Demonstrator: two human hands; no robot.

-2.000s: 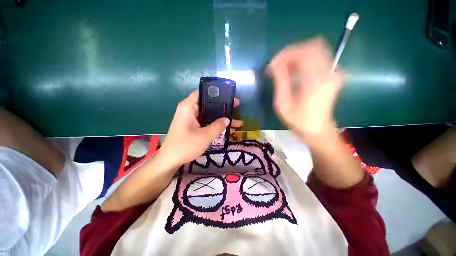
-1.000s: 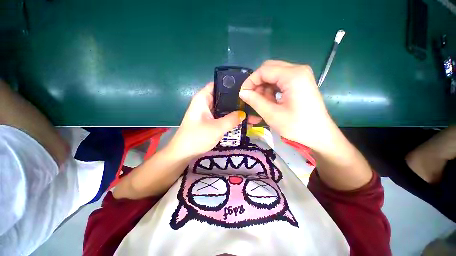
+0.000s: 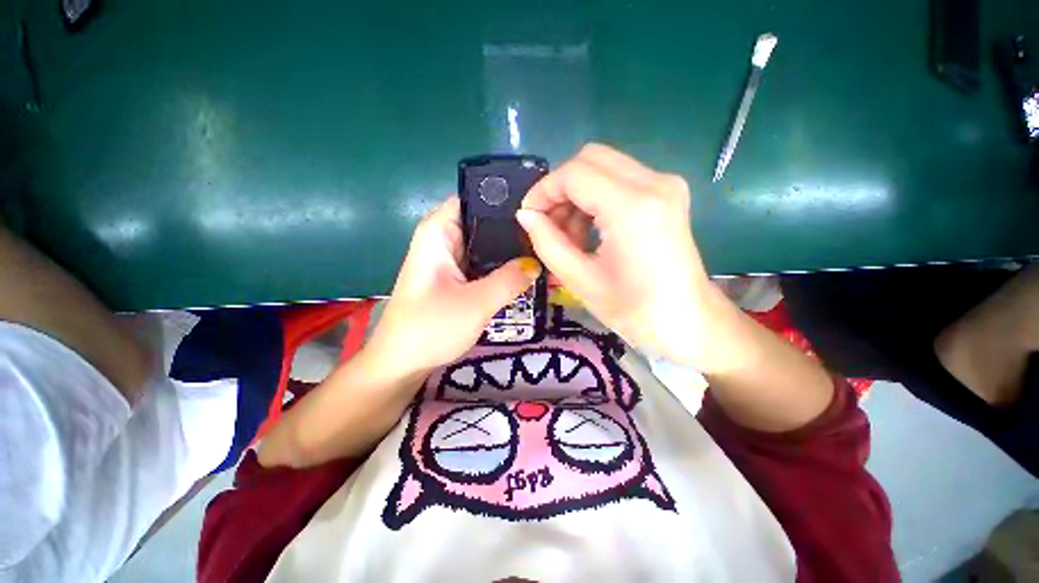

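Note:
A black phone body is held upright in the picture over the table's front edge, with a round disc near its far end and a pale patterned section near my body. My left hand grips it from the left, with the thumb across its lower part; the thumb tip looks yellow-orange. My right hand has thumb and forefinger pinched together at the phone's right side, near the middle. Whether a small part is between these fingertips is hidden.
A thin tool with a whitish end lies on the green table. A clear sheet lies beyond the phone. Dark objects lie at the far right, and another small one at the far left. Seated people show on both sides.
My right hand, raised and blurred over the table two seconds ago, came to the phone's right edge and remains there, fingertips pinched. My left hand still holds the phone.

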